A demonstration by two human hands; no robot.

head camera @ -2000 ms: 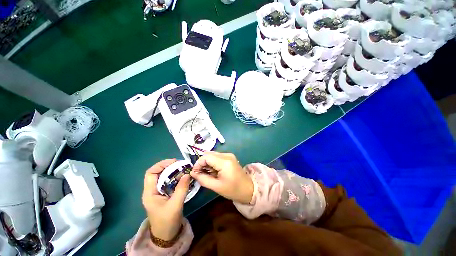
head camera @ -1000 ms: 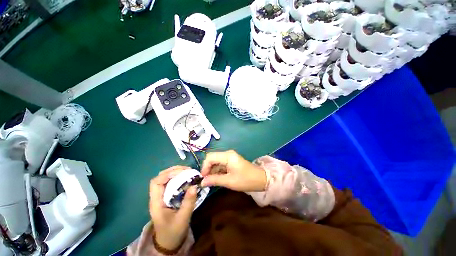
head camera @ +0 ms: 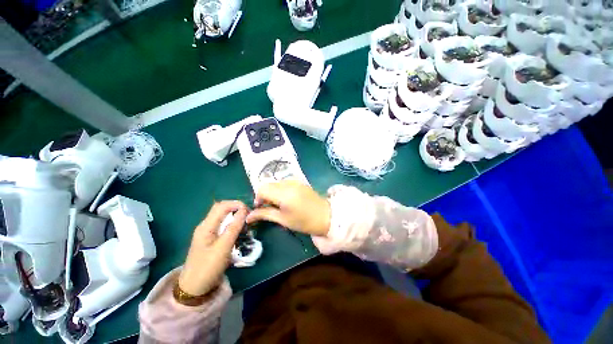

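Observation:
A white camera head housing [head camera: 270, 149] lies on the green bench, lens panel away from me, its round opening partly behind my right hand. A round base cover with a circuit board [head camera: 247, 252] sits below my hands near the bench edge. My left hand [head camera: 214, 235] is at the cover's upper left, partly over it. My right hand [head camera: 294, 207] meets my left fingertips above the cover, over the housing's lower end. The fingers of both hands are pinched together; what lies between them is too small and hidden to tell.
A second camera unit [head camera: 296, 77] and a white stringy bundle [head camera: 361, 142] lie behind. Stacked base covers [head camera: 443, 149] stand at right, above a blue bin [head camera: 538, 222]. Joined camera units [head camera: 40, 208] and another stringy bundle [head camera: 134, 154] are at left, near a grey post [head camera: 64, 77].
The view has shifted, so the bench things appear lower and further right. The base cover has turned and now shows below both hands. My right hand now covers the housing's lower end.

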